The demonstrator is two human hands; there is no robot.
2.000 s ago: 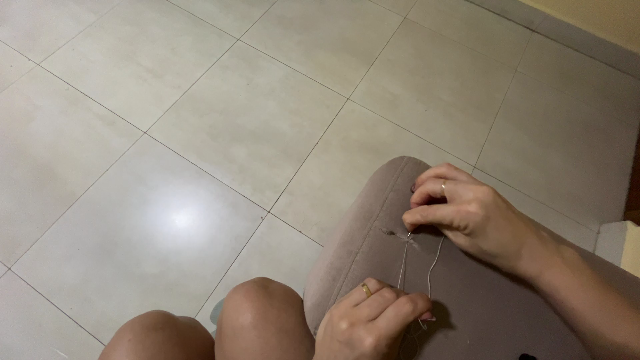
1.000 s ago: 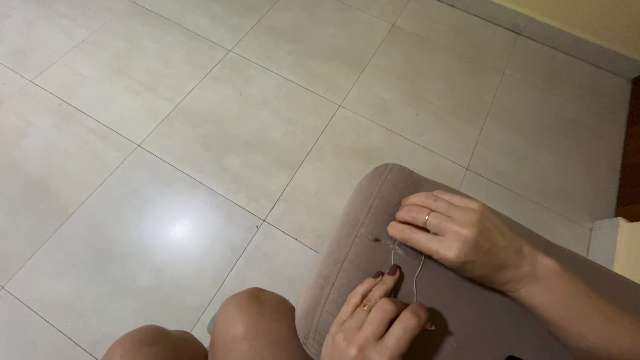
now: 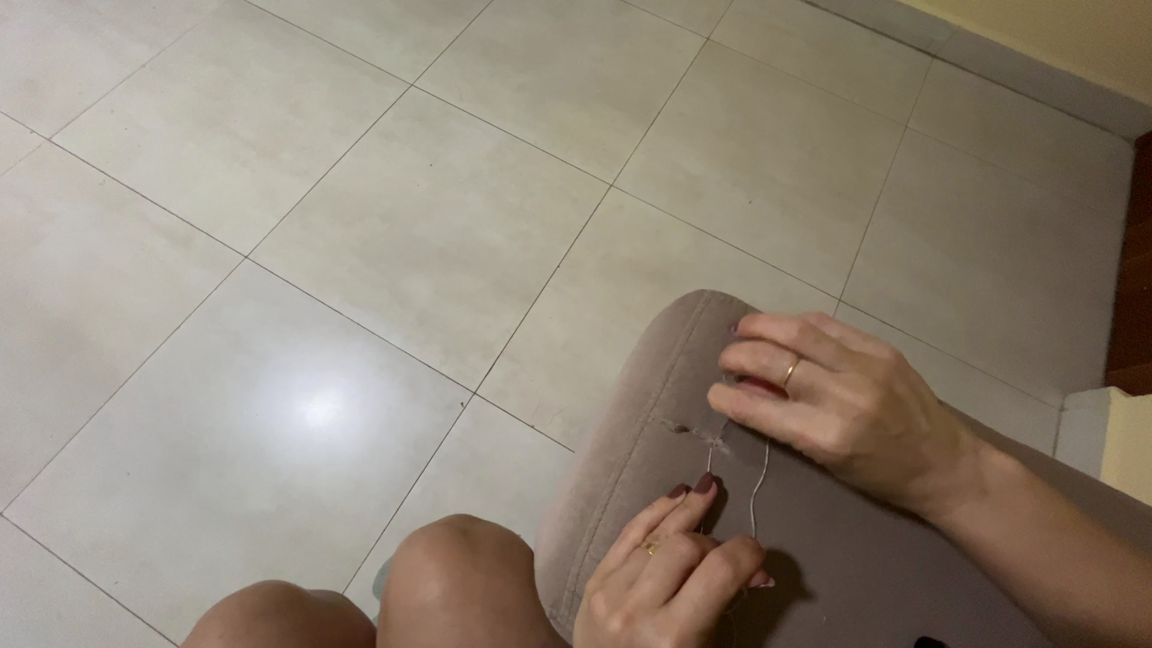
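Observation:
A taupe upholstered cushion or seat point(image 3: 864, 576) has a small tear point(image 3: 679, 428) near its stitched seam, with pale stitches point(image 3: 717, 443) at the tear's right end. My right hand point(image 3: 823, 405) is just above and right of the stitches, fingers bent and fingertips pinched together; whatever is between them is too small to make out. A light thread point(image 3: 760, 490) runs from beneath it down to my left hand point(image 3: 675, 576). That hand rests on the fabric below the stitches, its fingers on the thread, which also rises from its fingertips to the stitches.
My bare knees point(image 3: 463, 576) are at the bottom, left of the upholstery. Pale floor tiles point(image 3: 432, 216) spread beyond it. A skirting point(image 3: 1017, 67) and wall stand at the upper right, with a brown wooden surface at the right edge. A small dark object point(image 3: 929, 643) shows at the bottom edge.
Two seconds ago my right fingertips were close to the stitches; now they are a little farther up and away. My left index and middle fingers have stretched out toward the stitches.

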